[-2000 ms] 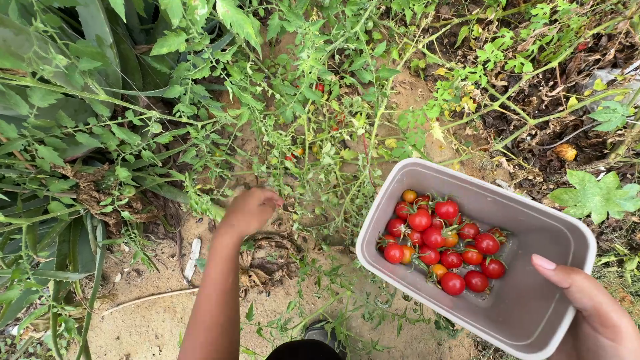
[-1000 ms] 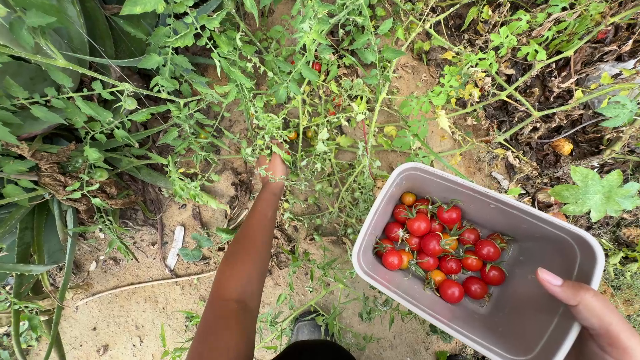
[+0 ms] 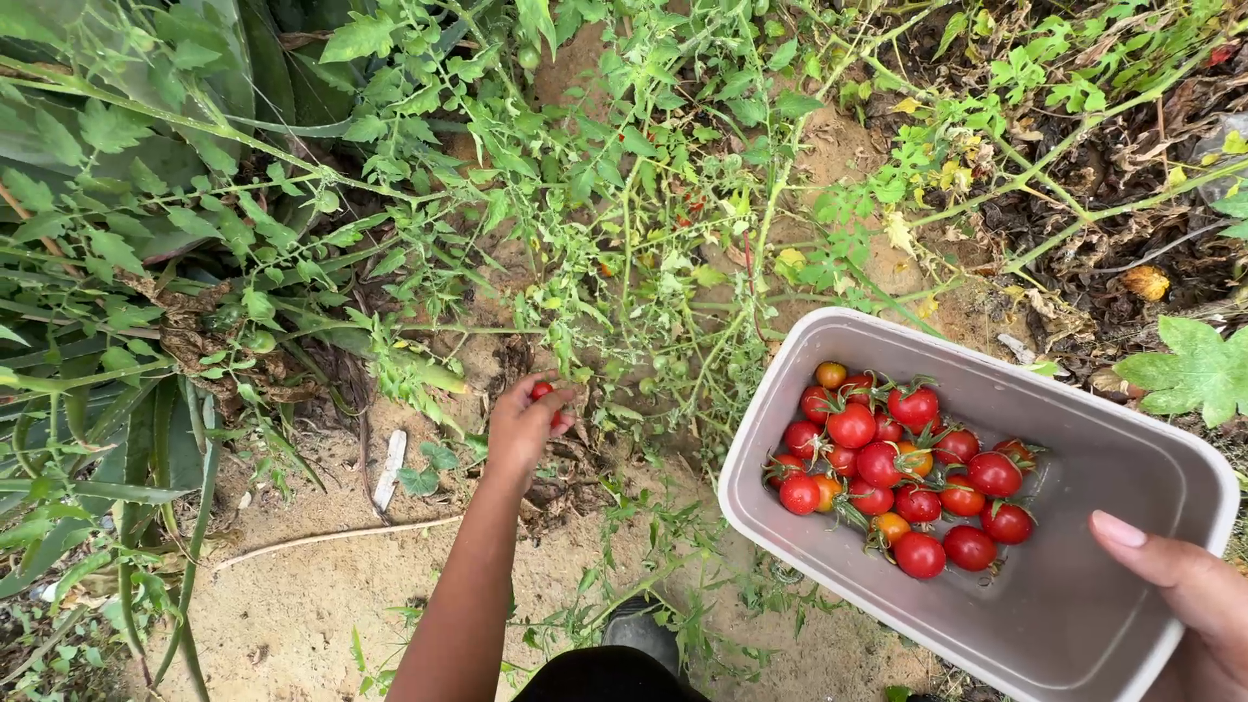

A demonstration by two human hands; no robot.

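Between the fingers of my left hand point(image 3: 526, 419) are red cherry tomatoes point(image 3: 548, 402), partly covered by the fingers, in front of the leafy tomato vines point(image 3: 624, 253). My right hand point(image 3: 1185, 595) grips the right end of a grey plastic container point(image 3: 1082, 604), its thumb over the rim and its other fingers hidden beneath. Inside the container, red cherry tomatoes point(image 3: 879, 464) and a few orange ones lie grouped toward the left, many with green stems on. A few red fruits point(image 3: 694, 203) show among the vines farther up.
Spiky thick-leaved plants point(image 3: 166, 439) stand at the left. A white fragment point(image 3: 390, 470) and a thin dry stick point(image 3: 336, 541) lie on sandy soil point(image 3: 292, 604). Dry leaves point(image 3: 1092, 244) cover the upper right. A dark shoe point(image 3: 642, 634) is at the bottom.
My left hand, partly behind foliage one second ago, has come back out of the vines and now shows red tomatoes in its fingers. My right hand keeps its hold on the container.
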